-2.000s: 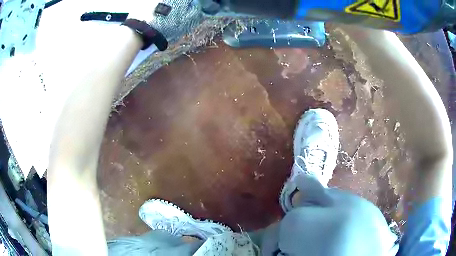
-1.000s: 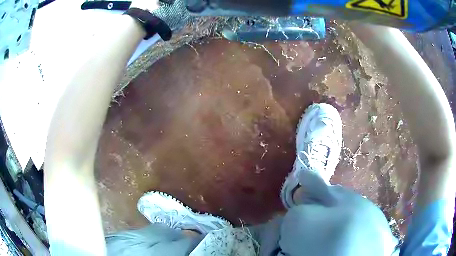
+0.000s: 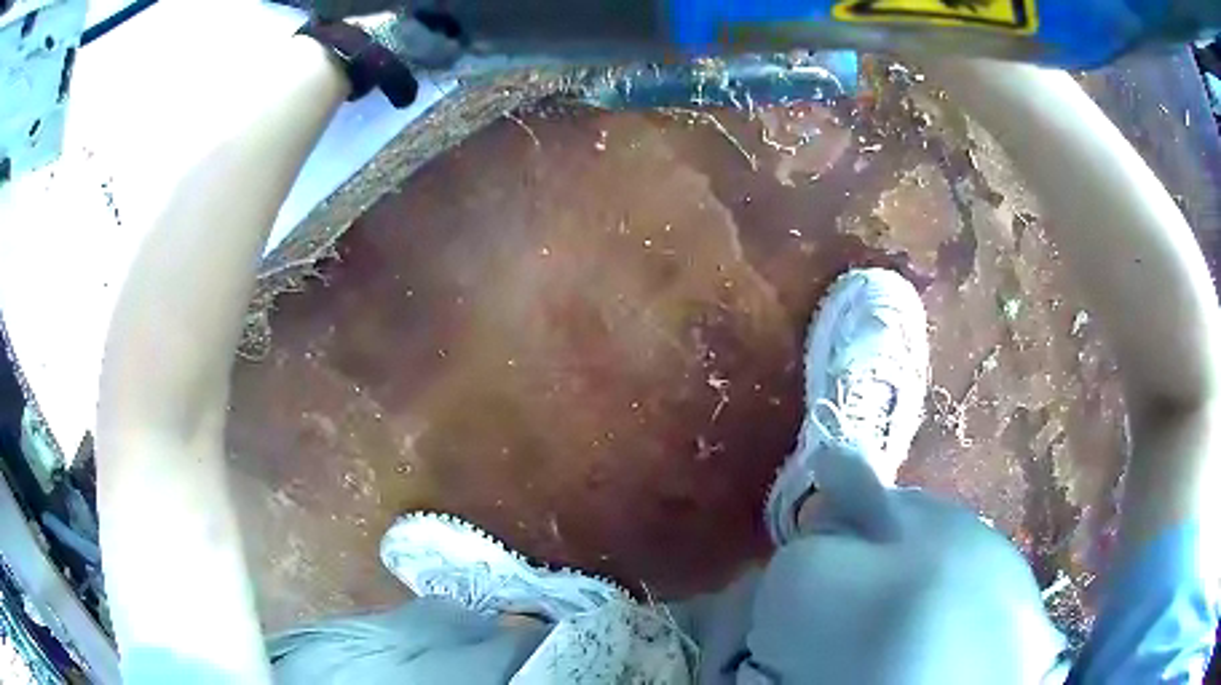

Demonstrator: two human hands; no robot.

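Observation:
The blue motor body of the cloth cutting machine (image 3: pixel 763 30), with a yellow triangle label, crosses the top edge. Its flat grey base plate (image 3: pixel 723 86) shows below, with loose threads over it. The white-topped fabric stack (image 3: pixel 134 228) lies at the left, its frayed brown-grey edge (image 3: pixel 402 154) curving beside the base plate. My left forearm reaches over the stack to a dark wrist strap; my left hand is almost wholly cut off or hidden at the top edge. My right forearm reaches up behind the motor; my right hand is hidden. The blade does not show.
The worn red-brown tabletop (image 3: pixel 536 335) carries lint and thread scraps. My two white shoes (image 3: pixel 868 361) stand on it, with grey trouser legs at the bottom. A grey perforated piece (image 3: pixel 38 80) lies at the upper left. Clutter shows beyond the left table edge.
The machine and its label have shifted left and up in the picture. My left wrist has moved left and up, and the grey glove has mostly left view. More frayed edge shows.

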